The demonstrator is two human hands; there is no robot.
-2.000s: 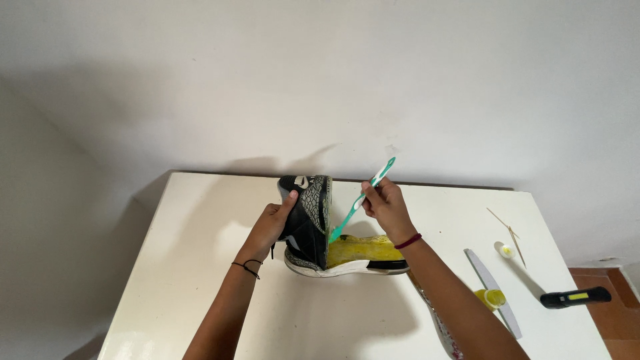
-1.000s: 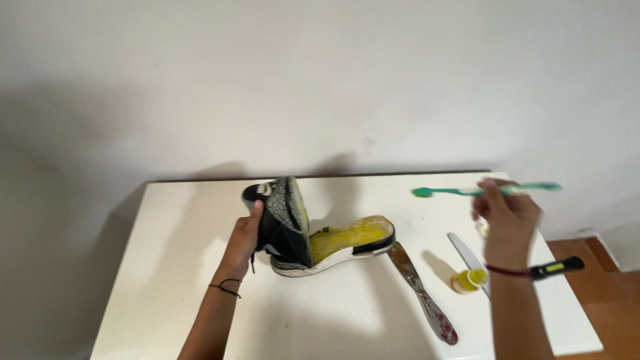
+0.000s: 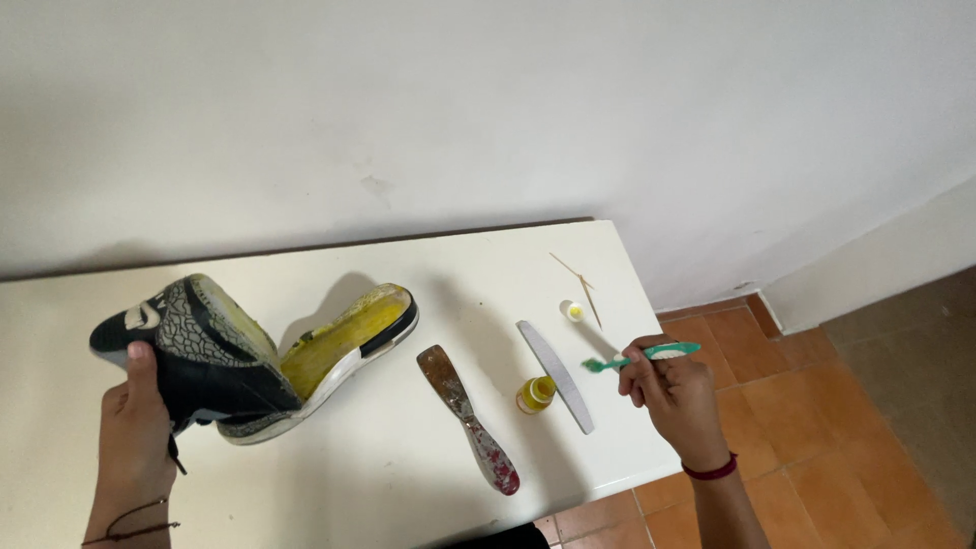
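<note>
My left hand point(image 3: 137, 404) grips the black upper of a shoe point(image 3: 221, 381), folded back from its sole at the heel end. The opened sole point(image 3: 347, 339) bears a yellow coating on its inner face and lies to the right, still joined to the upper. In my right hand point(image 3: 667, 381) is a green and white toothbrush point(image 3: 640, 356), its bristles pointing left, above the table's right part. Near it stand a small open bottle with yellow contents point(image 3: 536, 395) and a pale curved nail file point(image 3: 555, 376).
A stained putty knife point(image 3: 467, 418) lies between shoe and bottle. A white cap with yellow inside point(image 3: 573, 310) and a thin broken stick point(image 3: 581, 280) are near the right edge of the white table point(image 3: 488, 252). A wall rises behind; tiled floor point(image 3: 823, 442) is at right.
The toothbrush in my right hand has left the shoe's inside, where it was two seconds ago, and moved right. My left hand still holds the upper. The view has shifted right.
</note>
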